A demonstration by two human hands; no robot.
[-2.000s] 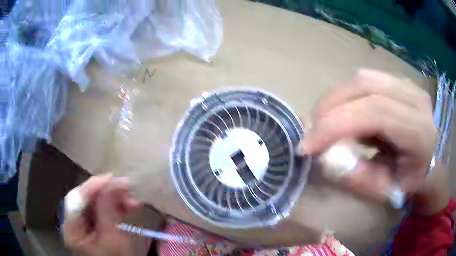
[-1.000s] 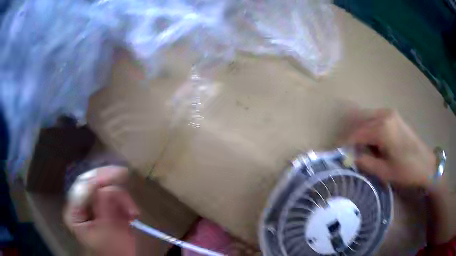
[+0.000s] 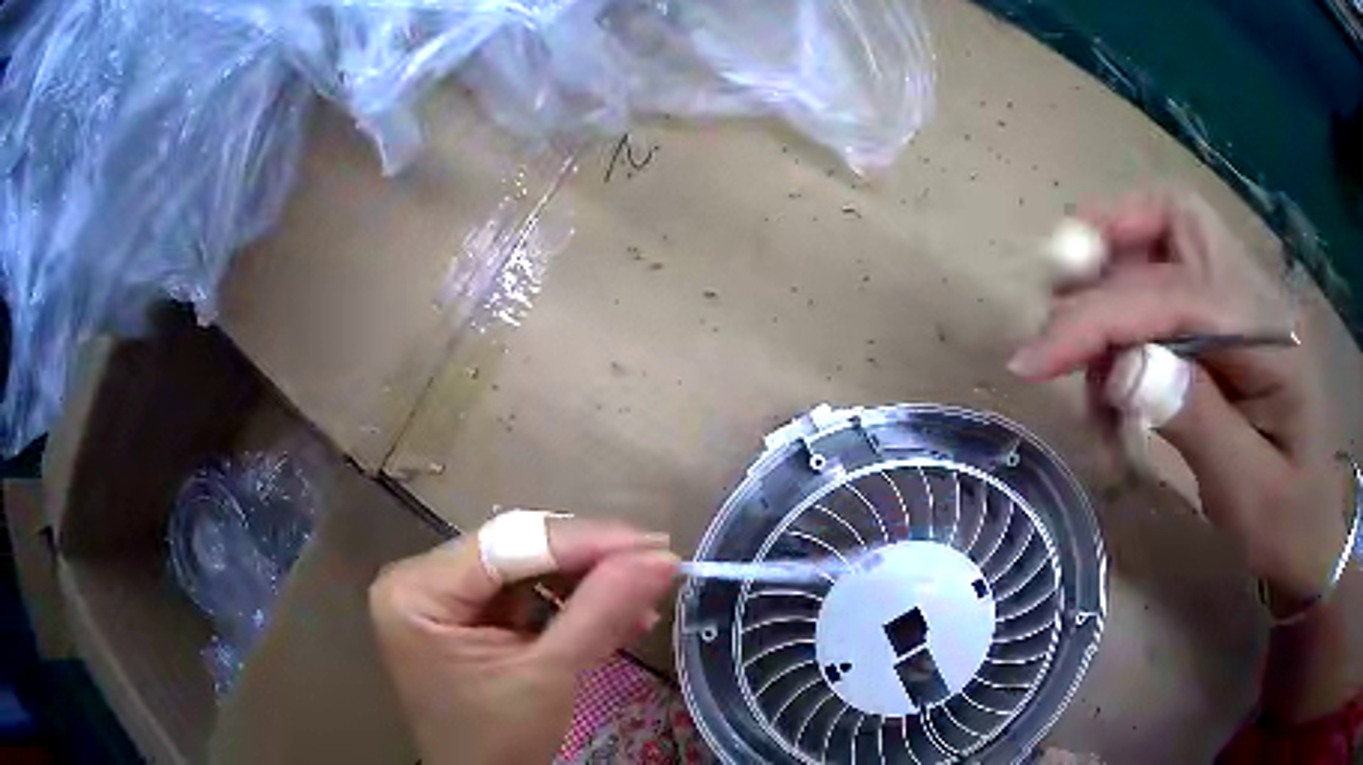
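The round vented housing (image 3: 1017,516) lies ribs up on the cardboard-covered bench, near its front edge. My left hand (image 3: 523,628) pinches the end of a thin white strip (image 3: 762,571) between thumb and forefinger. The strip reaches over the ribs to the pale central hub (image 3: 904,628). My right hand (image 3: 1181,329) is above and right of the housing, not touching it. It holds a slim dark tool (image 3: 1233,341), whose end shows beyond the fingers. White wraps cover fingers on both hands.
Crinkled clear plastic bags (image 3: 493,60) are heaped along the back left of the bench. An open cardboard carton (image 3: 127,448) stands at the left with a round bagged unit (image 3: 239,531) inside. The bench cardboard (image 3: 718,344) has a taped seam and dark specks.
The view has shifted. My right hand has let go of the housing and risen above it. My left hand has brought the strip to the housing. The slim tool now shows.
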